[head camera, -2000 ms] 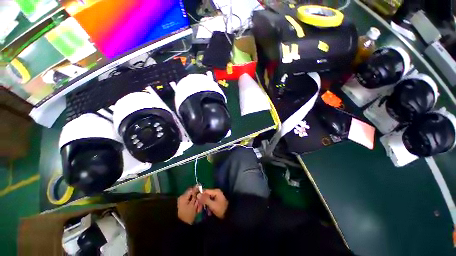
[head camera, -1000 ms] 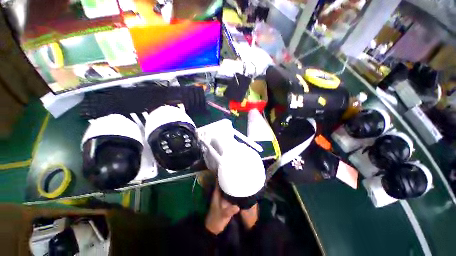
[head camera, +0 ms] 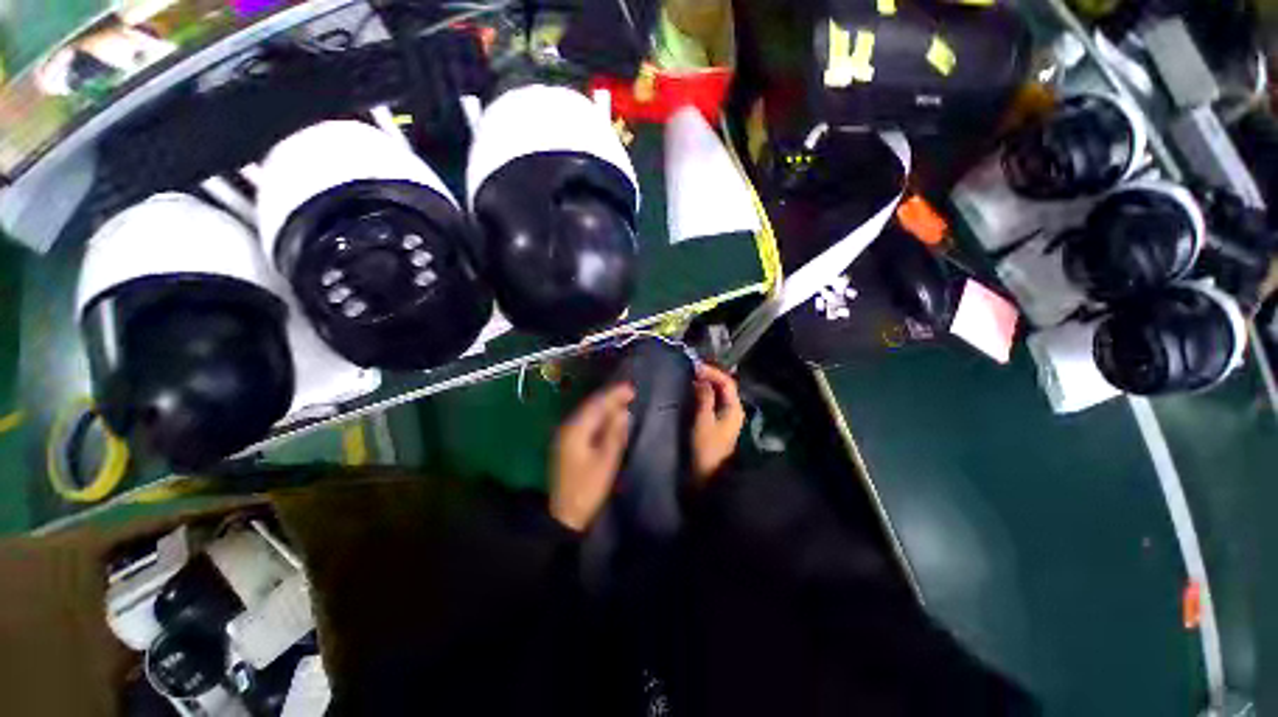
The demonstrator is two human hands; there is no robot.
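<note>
Three white-capped dome cameras with black ball faces stand in a row at the bench edge: left (head camera: pixel 189 357), middle (head camera: pixel 372 266) with small round lenses, and right (head camera: pixel 557 231). My left hand (head camera: pixel 592 455) is over my dark-clothed lap, below the right camera, fingers bent; whether it holds anything cannot be told. My right hand (head camera: pixel 716 420) is apart from it, on the other side of my knee. A thin white cable (head camera: pixel 659 339) runs along the bench edge to the fingertips of my right hand; the grip itself is too small to tell.
An open carton (head camera: pixel 301 525) with cameras is at lower left, near a yellow tape roll (head camera: pixel 87 451). A red box (head camera: pixel 670 95), label printer (head camera: pixel 918 63), white strip (head camera: pixel 855 252), mouse (head camera: pixel 918 277) and pink note (head camera: pixel 985 319) lie beyond. Three more cameras (head camera: pixel 1163 339) stand right.
The right camera, tilted over the bench edge in my hands one second ago, is back upright in the row. My hands have let go of it and moved apart over my lap.
</note>
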